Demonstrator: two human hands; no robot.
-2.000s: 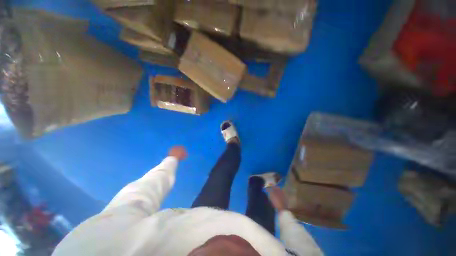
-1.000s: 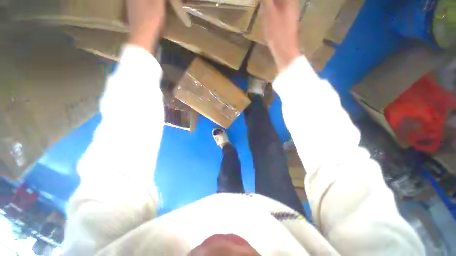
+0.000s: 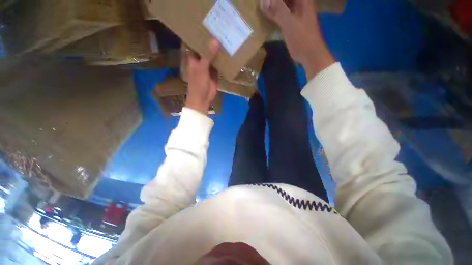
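Observation:
A brown cardboard carton [image 3: 187, 21] with a white printed label [image 3: 227, 26] is held tilted between my two hands at the top of the view. My left hand [image 3: 202, 77] grips its near left corner, with the thumb by the label. My right hand [image 3: 299, 32] holds its right side; some fingertips lie at the carton's edge near the top of the picture. The carton's far end is cut off by the top edge.
A large brown carton [image 3: 67, 124] stands on the left, with more cartons [image 3: 98, 26] stacked at the upper left. A taped carton and a small open carton [image 3: 173, 89] lie below the held one on the blue floor [image 3: 220, 127]. Plastic-wrapped things are blurred at the right.
The labelled carton is now between my hands. My hands have come back towards my body from the stack, and the left hand has moved right and lower in the view.

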